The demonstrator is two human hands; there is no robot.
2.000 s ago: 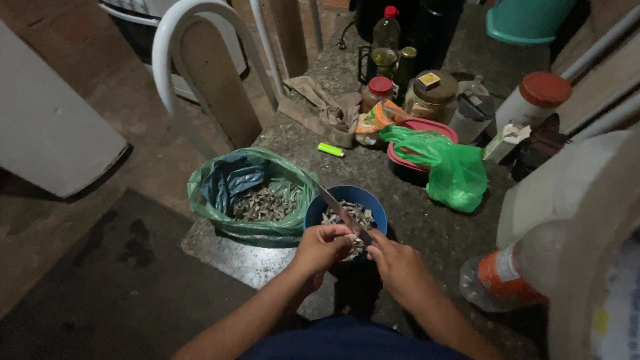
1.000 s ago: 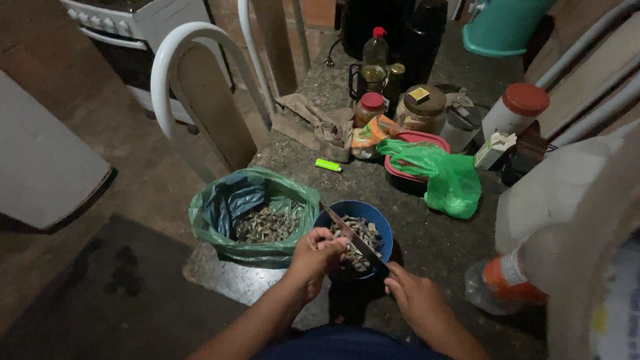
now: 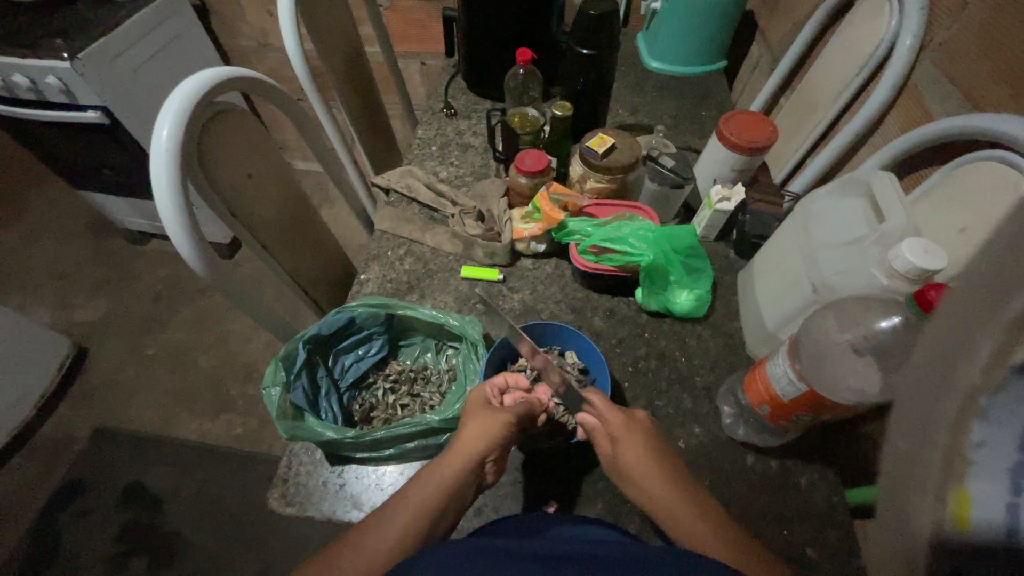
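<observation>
My right hand (image 3: pixel 612 428) grips a knife (image 3: pixel 528 348), its long blade slanting up and left across a blue bowl (image 3: pixel 596 340). Greyish, dry-looking pieces (image 3: pixel 568 368) lie in the bowl. My left hand (image 3: pixel 500 412) is at the bowl's near left rim, fingers pinched together under the blade; whatever small piece it may hold is too hidden to tell. Left of the bowl, a green plastic bag (image 3: pixel 300 432) stands wide at its mouth, with similar small pieces (image 3: pixel 408 388) and a bluish plastic fold (image 3: pixel 328 364) inside.
A lime-green lighter (image 3: pixel 482 274) and a brown cloth (image 3: pixel 448 216) lie beyond the bowl. Farther right are a green plastic bag (image 3: pixel 680 272) on a pink-rimmed container (image 3: pixel 612 210), several jars, a white jug (image 3: pixel 824 240) and a large plastic bottle (image 3: pixel 848 352). Chairs (image 3: pixel 216 88) flank the stone table (image 3: pixel 664 352).
The knife is held over the bowl throughout, its blade shifting slightly between frames. My left hand stays near the bowl's rim. The view has shifted, showing more of the stove.
</observation>
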